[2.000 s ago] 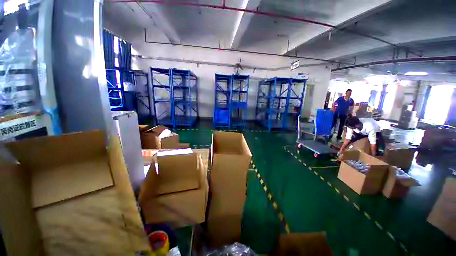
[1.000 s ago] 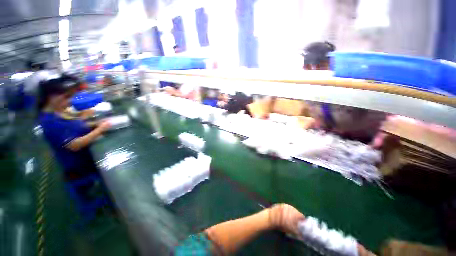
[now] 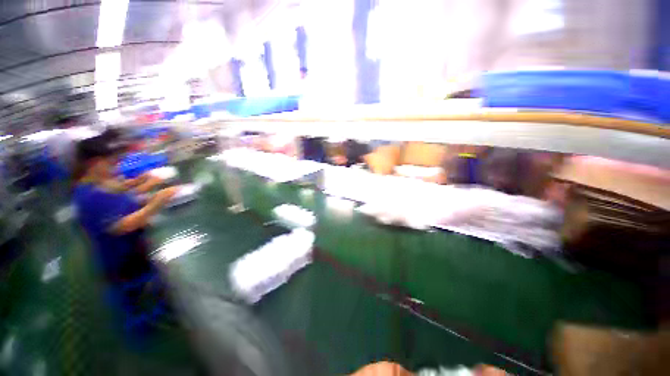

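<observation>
The frame is blurred. My left hand (image 3: 382,369) is at the bottom edge, mostly cut off. My right hand (image 3: 491,370) shows only as a sliver at the same edge. A white row of pieces (image 3: 445,371) lies between them, gripped at its two ends; most of it is cut off. A larger white bundle (image 3: 272,264) rests on the dark-green belt (image 3: 352,316) left of centre. A smaller white bundle (image 3: 294,215) lies just behind it.
A seated coworker in blue (image 3: 110,213) is at left, near scattered shiny bits (image 3: 180,244). A white heap (image 3: 463,209) lies across the belt under the shelf (image 3: 441,131). A brown carton (image 3: 610,349) is at bottom right; flattened cartons (image 3: 617,220) stand behind.
The view has swung from the floor and cartons to the belt. Since one second ago, my hands and the held white row have moved down, mostly out of the picture.
</observation>
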